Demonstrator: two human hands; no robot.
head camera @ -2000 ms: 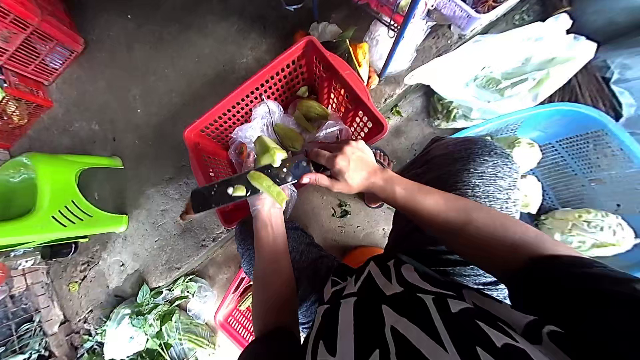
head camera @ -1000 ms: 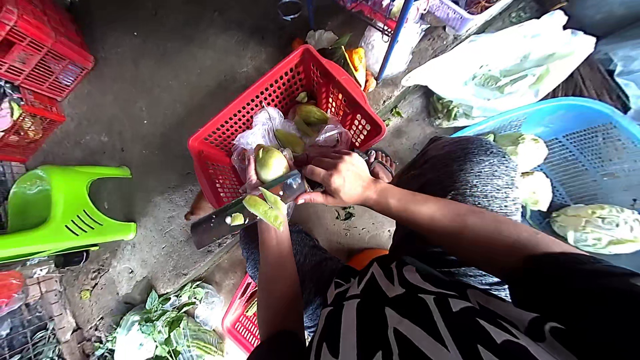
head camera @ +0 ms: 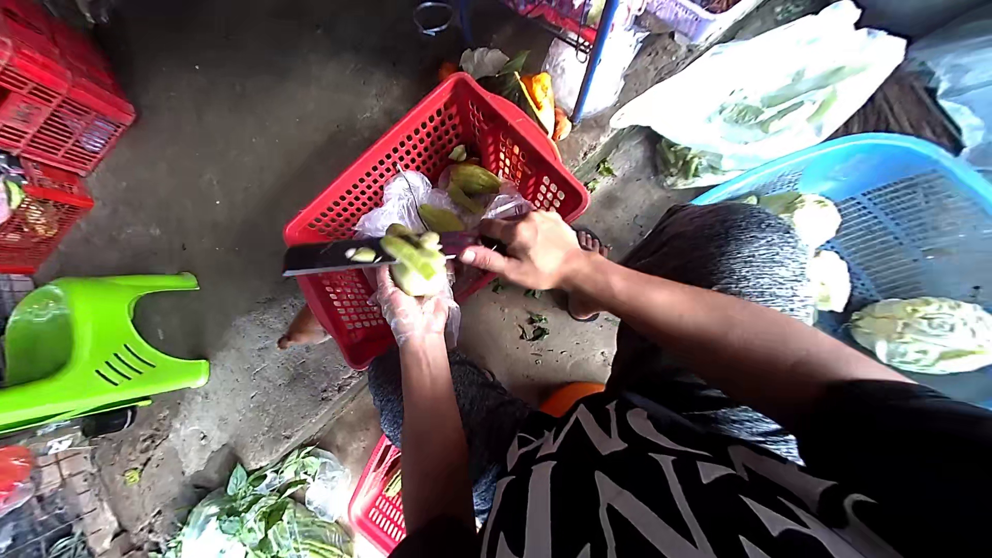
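My left hand (head camera: 415, 310), in a clear plastic glove, holds a pale, partly peeled green fruit or vegetable (head camera: 421, 277) over the near edge of a red perforated plastic basket (head camera: 364, 178). My right hand (head camera: 535, 248) grips a wide, dark-bladed knife (head camera: 325, 256), whose blade points left across the top of the piece. Strips of green peel (head camera: 411, 249) lie over the blade and the piece. Inside the basket, more green peelings (head camera: 473, 180) rest on a crumpled clear plastic bag (head camera: 403, 198). The knife's handle is mostly hidden by my right fingers.
A blue basket (head camera: 891, 151) with cabbages (head camera: 926, 333) stands at right, below a white plastic bag of greens (head camera: 775, 93). At left are red crates (head camera: 70, 101) and a lime-green plastic stool (head camera: 85, 349). Leafy greens (head camera: 263, 504) and another red basket (head camera: 380, 496) lie at the bottom.
The piece in my left hand showed darker green skin one second ago and now shows a pale surface with peel on top. Both hands stay near the basket's edge.
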